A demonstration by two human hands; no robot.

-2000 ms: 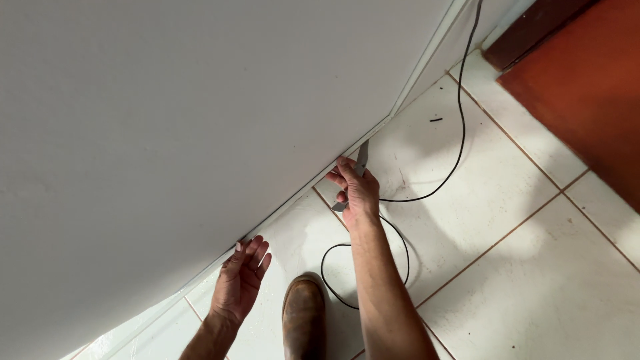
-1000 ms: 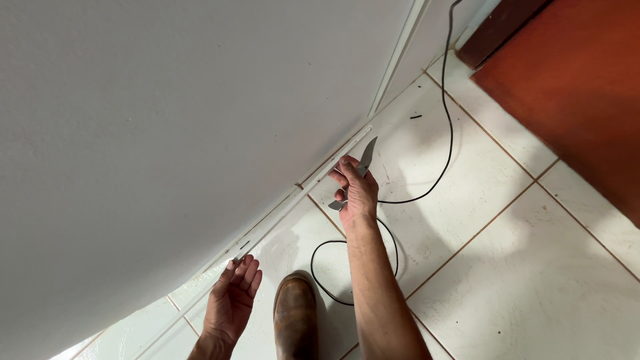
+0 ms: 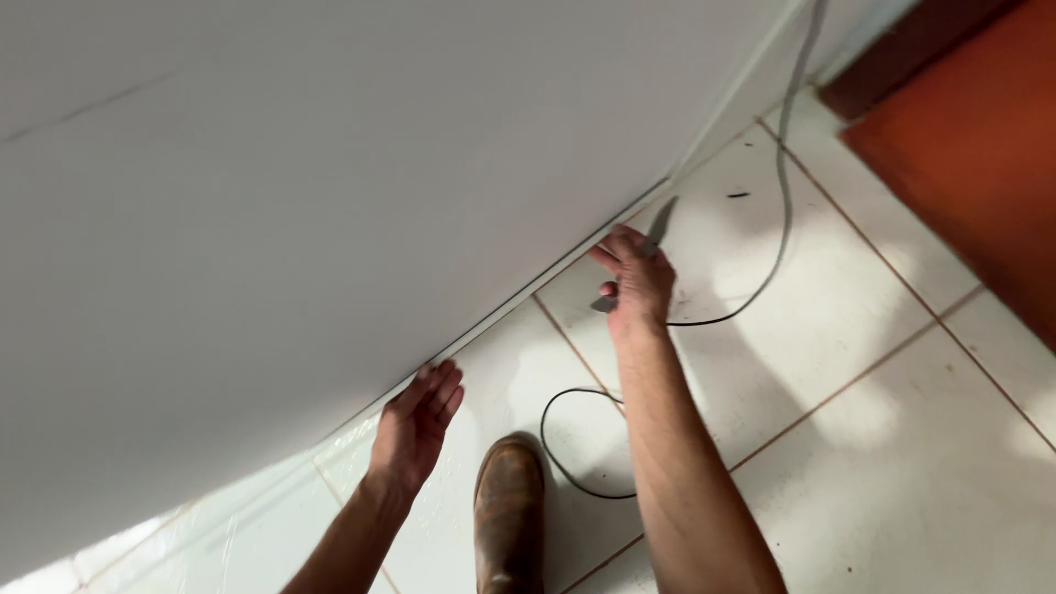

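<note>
A long, thin white strip [image 3: 503,313] lies along the foot of the white wall [image 3: 330,206], with a dark line along its upper edge. My right hand [image 3: 639,276] grips a knife [image 3: 662,221]; its grey pointed blade sticks out beyond the fingers and its other end shows below the palm. The thumb and fingertips of this hand are also at the strip. Lower left, my left hand [image 3: 417,425] has its thumb and fingertips on the strip, palm turned up. A thin dark cable [image 3: 785,198] runs down from the top right, passes behind my right forearm and loops on the floor.
White floor tiles [image 3: 858,429] with brown grout lines spread below and right. A brown boot [image 3: 511,511] stands between my forearms. At the right lies a reddish-orange surface [image 3: 973,157] with a dark brown edge. A small dark scrap [image 3: 738,195] rests on the tiles near the knife.
One second ago the strip stood off the wall's foot, over the tiles; now it lies against it, and both hands have moved with it toward the wall. The knife has stayed in my right hand.
</note>
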